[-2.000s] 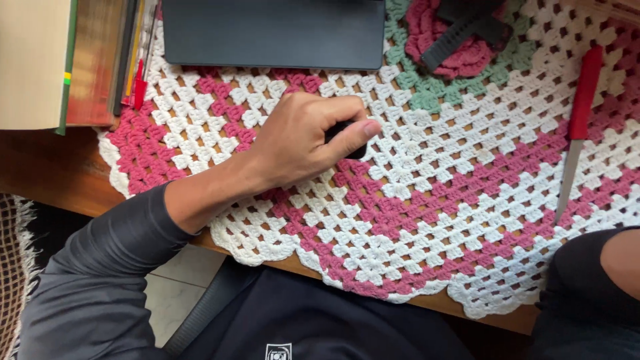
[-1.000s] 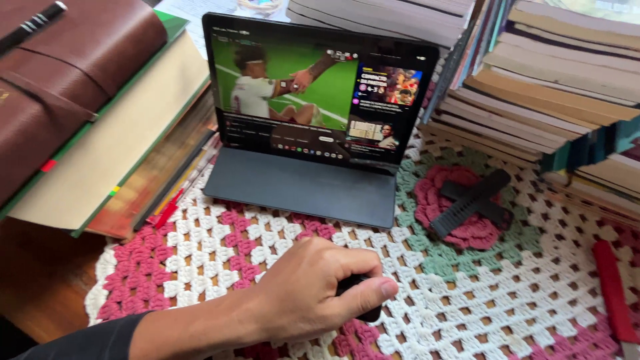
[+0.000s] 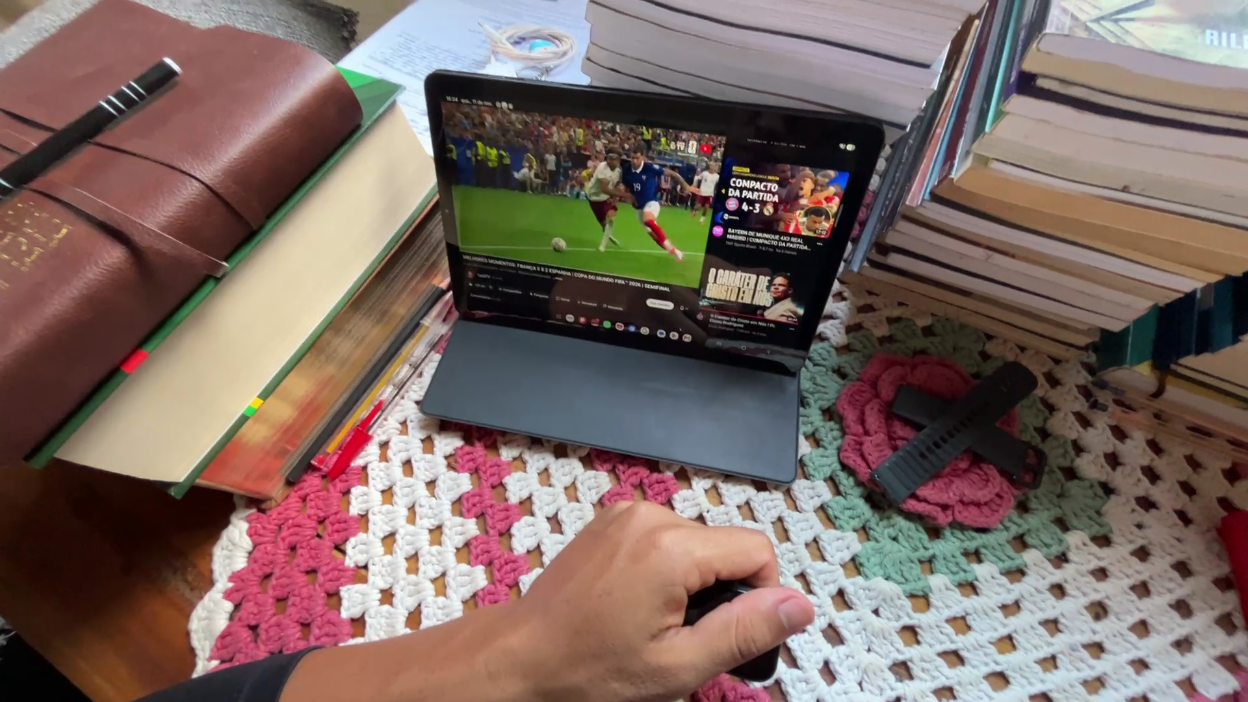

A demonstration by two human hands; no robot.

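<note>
My left hand (image 3: pixel 673 595) comes in from the bottom left in a dark sleeve, with its fingers curled round a small, smooth black object (image 3: pixel 756 666), mostly hidden by the fingers. It is over a white and pink crocheted cloth (image 3: pixel 414 556), just in front of a tablet (image 3: pixel 585 210) in a dark folding cover. A football video plays on the tablet. To the right of the hand, two black watch-strap pieces (image 3: pixel 960 429) lie crossed on a pink crocheted flower (image 3: pixel 877 390). My right hand is out of view.
Books (image 3: pixel 263 322) and a brown leather-bound notebook (image 3: pixel 185 127) with a black pen (image 3: pixel 93 122) are stacked left, beside several pens (image 3: pixel 356 439). More book stacks (image 3: pixel 1092 175) rise at the right and behind the tablet. A coiled white cable (image 3: pixel 531 47) lies on papers. A red object shows at the right edge.
The view has tilted up, bringing the tablet screen and book stacks in. My left hand stays closed on the black object. The picture in the tablet's video has changed.
</note>
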